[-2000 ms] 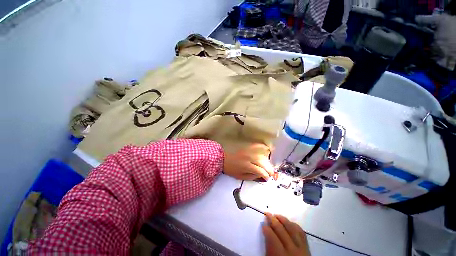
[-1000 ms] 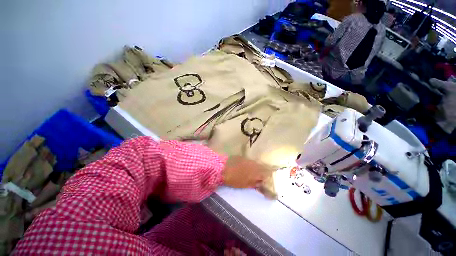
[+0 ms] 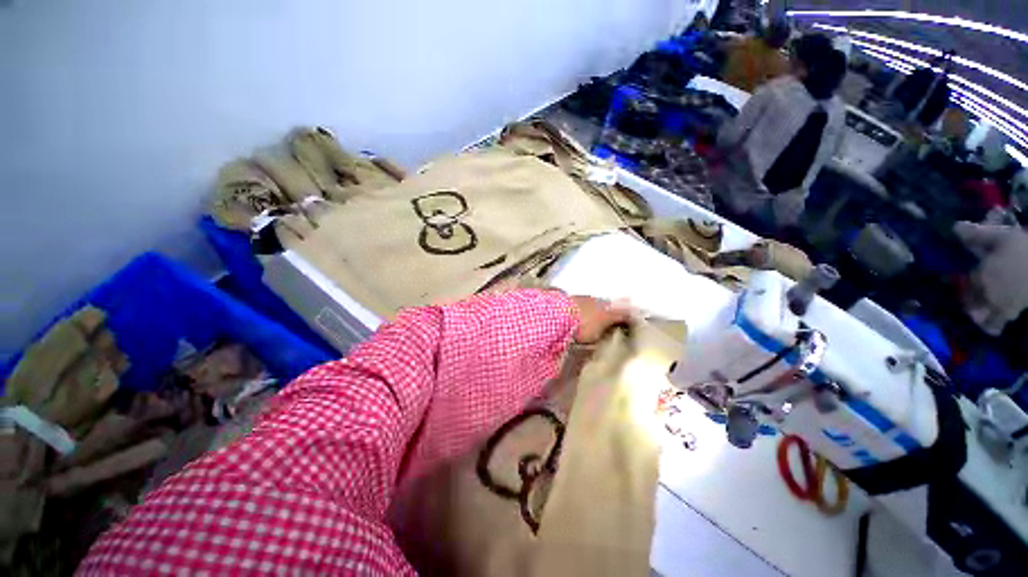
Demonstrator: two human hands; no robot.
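My left hand (image 3: 603, 319), in a red-and-white checked sleeve, holds the top of an embroidered khaki panel (image 3: 603, 473) left of the needle area. The panel hangs over the table's front edge, its dark looped motif facing up, and runs out at the bottom of the picture. The presser foot area of the white sewing machine (image 3: 840, 383) is lit, just right of the panel. A finished pile of khaki panels (image 3: 372, 242) lies left of the machine, motif on top. My right hand is not in view.
Scissors with red and yellow ring handles (image 3: 814, 473) lie below the machine head. Khaki bundles (image 3: 304, 180) stand at the wall. A blue bin (image 3: 164, 299) at the left holds khaki pieces. Another person (image 3: 789, 135) sits behind.
My left hand has moved up and back, drawing the embroidered panel off the pile side toward me and over the front edge. My right hand, at the table two seconds ago, has left the picture.
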